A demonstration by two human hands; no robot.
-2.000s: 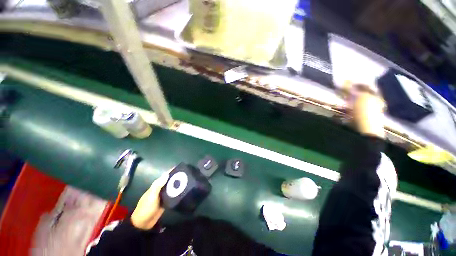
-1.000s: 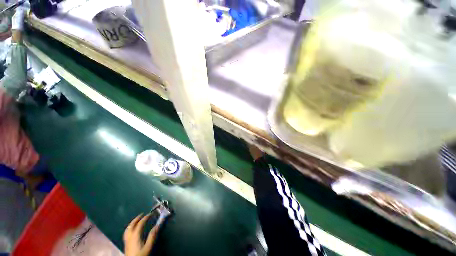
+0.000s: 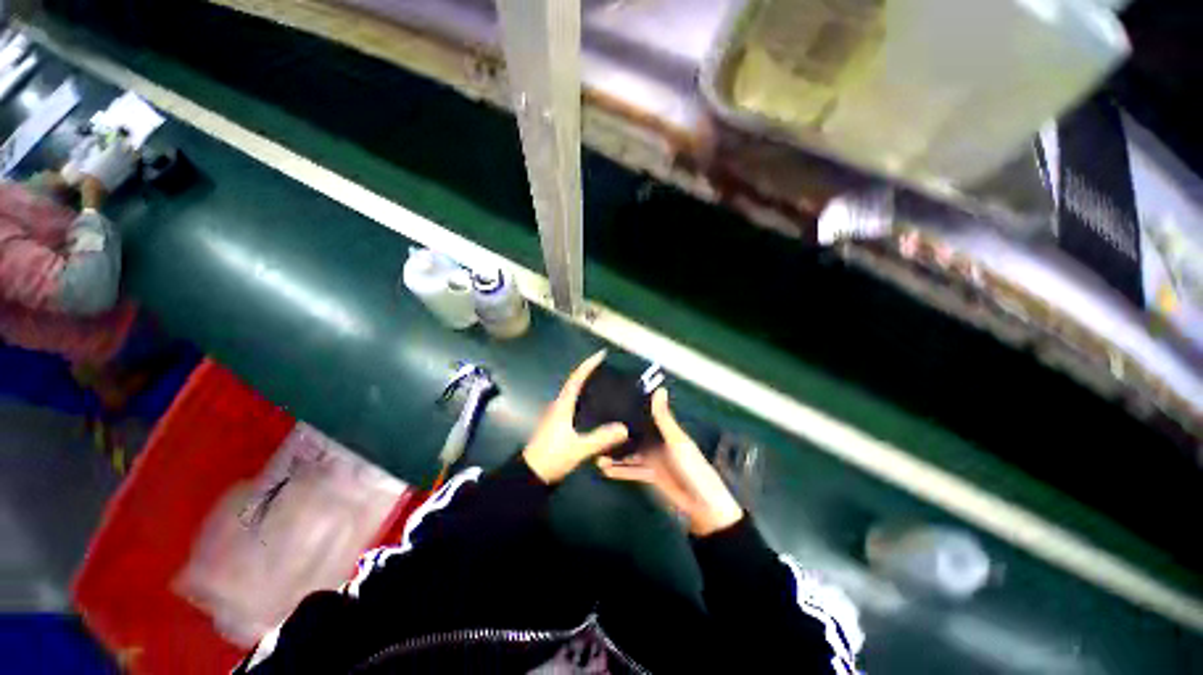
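A black housing (image 3: 617, 406) is held just above the green bench in front of me, with a small silver prong showing at its upper right. My left hand (image 3: 570, 433) grips its left side. My right hand (image 3: 676, 462) grips its right and lower side. The faces under my fingers are hidden. The air blow gun (image 3: 466, 415) lies on the bench left of my hands, its orange-red hose running towards the red bin.
Two bottles (image 3: 472, 293) stand by the metal post (image 3: 552, 172). A blurred squeeze bottle (image 3: 930, 559) lies at right. The red bin (image 3: 172, 495) is at lower left. Another worker (image 3: 60, 264) is at far left. A shelf tray with large yellowish bottles (image 3: 910, 79) is beyond the dark green belt (image 3: 739, 284).
My left hand has moved away from the blow gun and my right arm has drawn back from the belt side. Both hands now hold a black housing. The view has shifted.
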